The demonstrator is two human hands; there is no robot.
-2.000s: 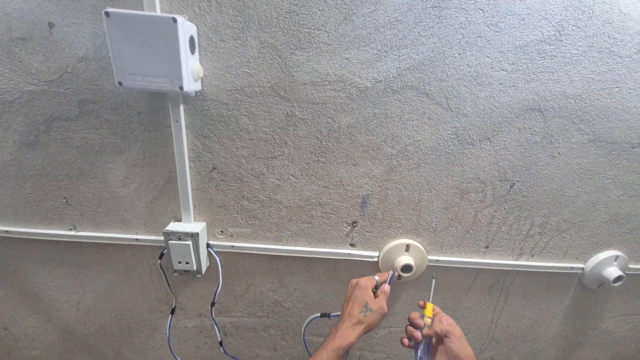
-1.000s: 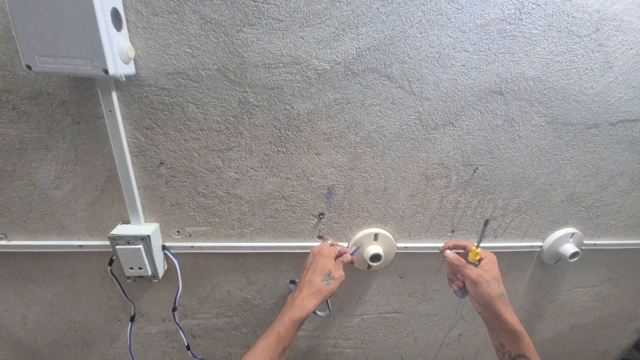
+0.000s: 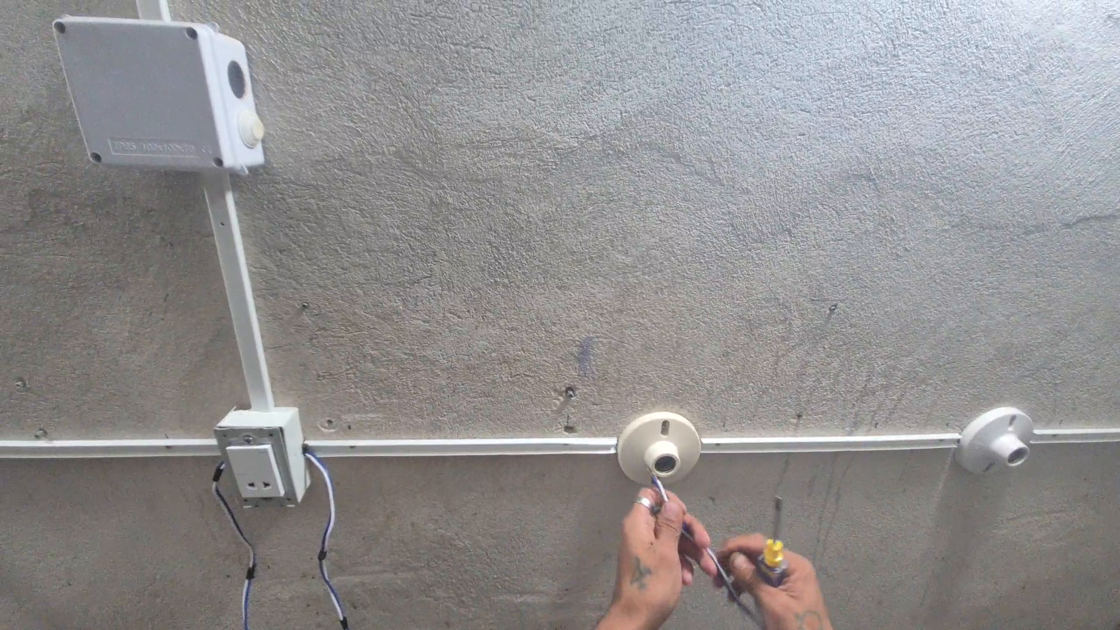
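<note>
A cream lamp holder [image 3: 684, 435] with a round base is fixed on the wall, in line with the white trunking. Just below it, my left hand [image 3: 652, 556] pinches a blue and white twisted wire [image 3: 661, 493] whose upper end meets the lower edge of the holder. The wire runs down to the right, to my right hand [image 3: 774, 577], whose fingers are around a screwdriver [image 3: 773, 553] with a yellow collar, its shaft pointing up. Whether the right fingers also grip the wire is hard to tell.
White trunking [image 3: 472, 447] crosses the rough wall. A white lamp holder [image 3: 997, 440] is at the right. At the left, a socket box [image 3: 258, 459] with wires hanging on both sides sits below a grey junction box [image 3: 140, 92].
My right hand, out along the trunking to the right of the cream holder a second ago, is back below it near my left hand. The screwdriver has stayed in it.
</note>
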